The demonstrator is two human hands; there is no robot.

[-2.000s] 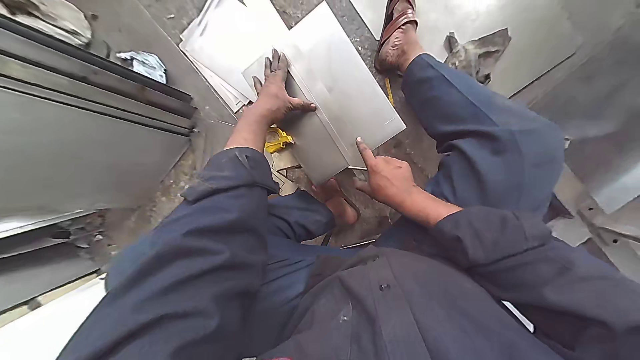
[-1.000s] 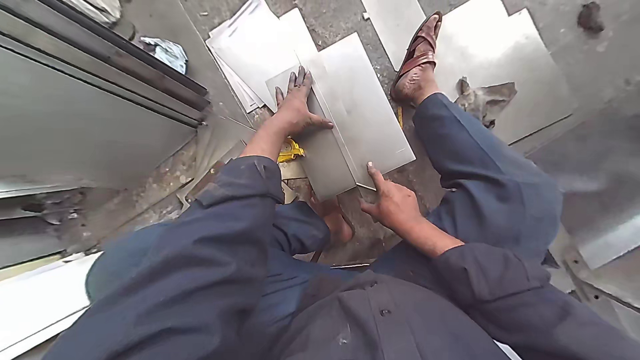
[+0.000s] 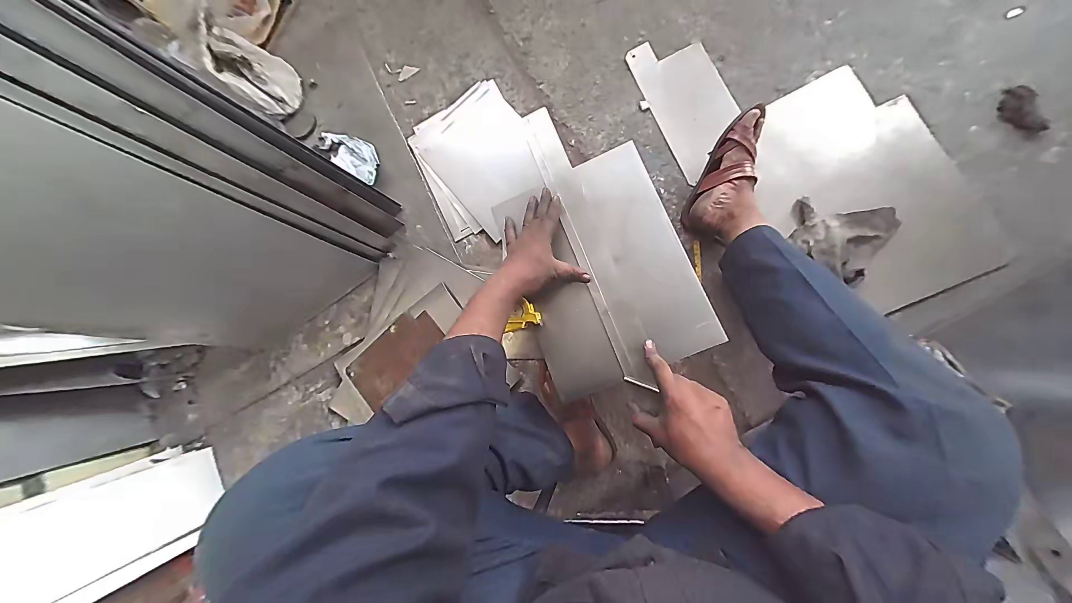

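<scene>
My left hand [image 3: 540, 255] lies flat with fingers spread on a grey sheet-metal piece [image 3: 578, 343]. Its thumb reaches a narrow raised strip or fold [image 3: 593, 289] that runs lengthwise beside a brighter metal sheet [image 3: 649, 243]. With the index finger extended, my right hand [image 3: 691, 410] touches the near edge of the brighter sheet, close to the strip's lower end; its other fingers are partly curled. A yellow tool [image 3: 523, 316], its kind unclear, sits left of the grey piece, partly hidden by my left forearm. Neither hand grips anything.
Stacked metal sheets [image 3: 469, 146] lie beyond my left hand. Larger sheets [image 3: 904, 176] with a grey rag [image 3: 846, 239] are at the right, by my sandalled foot [image 3: 729, 180]. Long metal panels [image 3: 167, 209] stand at the left. A yellow measuring tape [image 3: 697, 260] shows beside the brighter sheet.
The view has shifted, showing more floor at the top. Both hands keep nearly the same places on the metal pieces.
</scene>
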